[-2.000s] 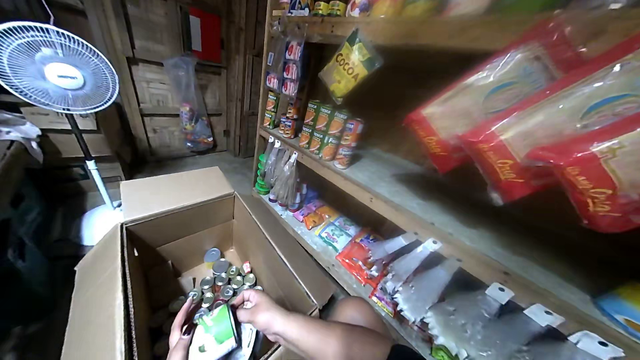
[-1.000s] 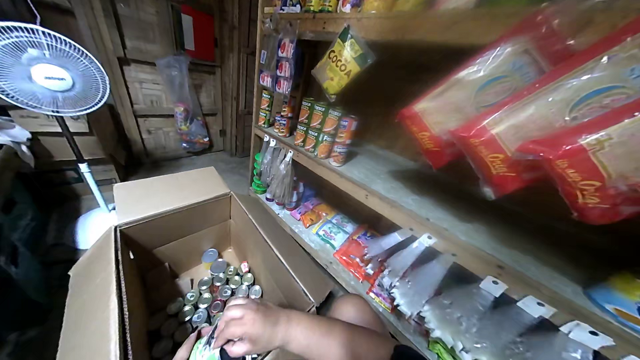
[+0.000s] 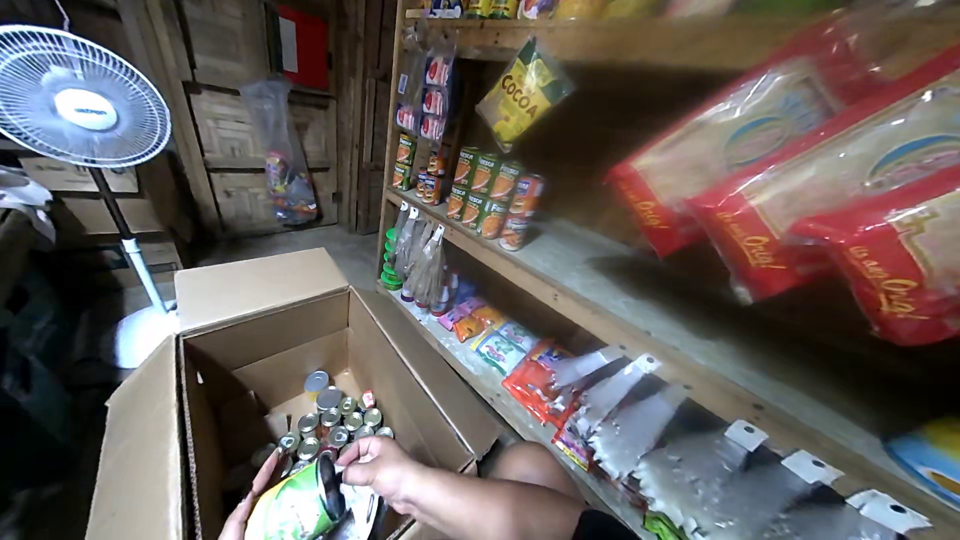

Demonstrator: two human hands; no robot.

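A green and white labelled pack with a dark rounded edge is held low over the near end of an open cardboard box. My left hand grips its left side, the fingers partly hidden behind it. Thumb and fingers of my right hand are pinched at the pack's upper right, beside some crinkled clear plastic. What exactly the right fingertips hold is not clear. Inside the box, just beyond both hands, stand several small metal cans with their lids up.
Wooden shelves run along the right, with stacked cans and hanging red-edged packs. Sachets and clear bags line the lower shelf. A white stand fan is at left. A plastic bag hangs on the back wall.
The green pack, mostly hidden under my right hand a second ago, shows again. My right hand has moved off its top to its right side.
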